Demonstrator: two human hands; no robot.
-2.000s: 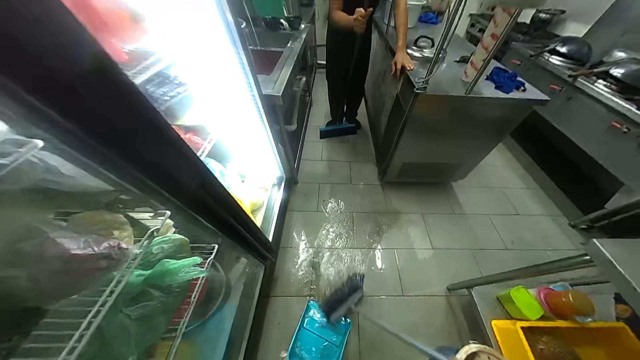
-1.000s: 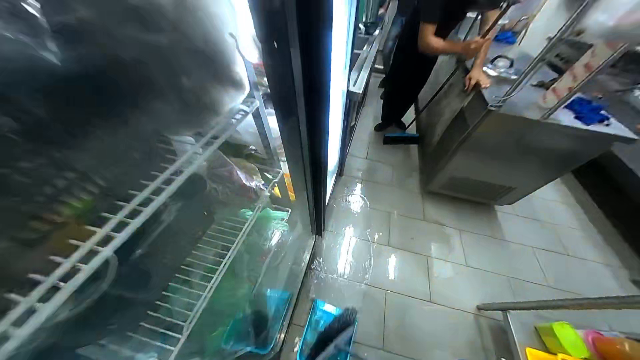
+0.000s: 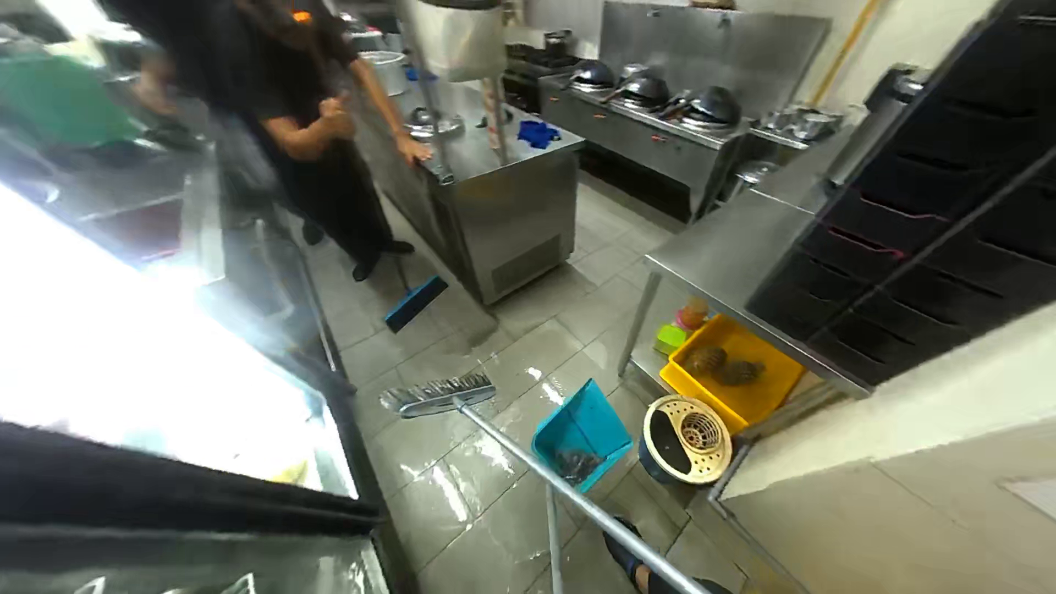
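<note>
Neither of my hands shows in the head view. A broom (image 3: 437,394) with grey bristles lies against the wet tiled floor, its long metal handle running down to the bottom edge at the right. To the right of its head, a turquoise dustpan (image 3: 582,433) holds dark wet debris, and a thin handle runs down from it. A mop bucket (image 3: 686,439) with a cream perforated top stands beside the dustpan. My shoe (image 3: 624,549) is partly visible near the bottom, by the broom handle.
A co-worker (image 3: 313,140) holds another broom (image 3: 416,304) beside a steel counter (image 3: 520,223). A lit glass-door fridge (image 3: 355,462) borders the left. On the right, a steel table (image 3: 726,247) has a yellow tray (image 3: 763,396) beneath it. Woks (image 3: 714,109) stand on the rear stove.
The view has swung strongly to the right. The broom head was over the dustpan earlier; now it is left of the dustpan, with its bristles facing away.
</note>
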